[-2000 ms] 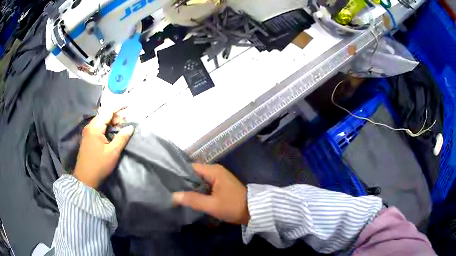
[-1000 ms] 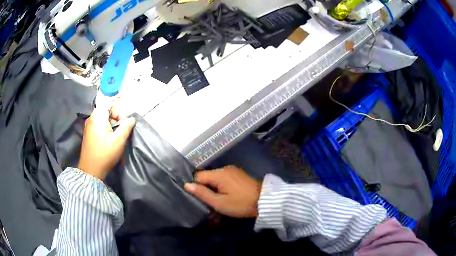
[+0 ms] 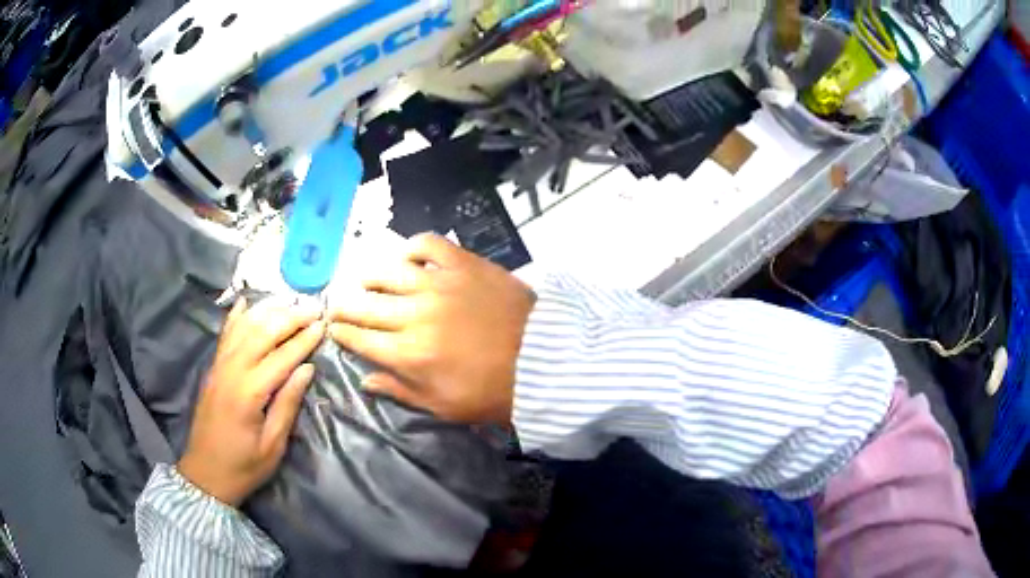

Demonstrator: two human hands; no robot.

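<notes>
The dark grey garment piece (image 3: 395, 474) lies under both hands and hangs over the table's front edge. My left hand (image 3: 254, 395) pinches its edge just below the blue guard (image 3: 321, 215). My right hand (image 3: 435, 327) is beside it, fingertips on the same edge, almost touching the left fingertips. The white sewing machine (image 3: 271, 79) with "JACK" lettering stands behind. Its needle area is small and unclear beside the blue guard. Black labels (image 3: 497, 231) lie right of the guard.
Loose grey strips (image 3: 565, 124) lie behind the labels. A holder with a yellow-green item (image 3: 830, 90) is at the back right. The ruler edge (image 3: 734, 243) runs along the table front. A clear plastic bag (image 3: 904, 192), cream cord (image 3: 841, 322) and blue crates (image 3: 1000, 124) are at right.
My right hand has moved from the cloth's lower right edge up and left, beside my left hand. The view has shifted, showing more of the machine. The cloth's lower part now bunches below the hands.
</notes>
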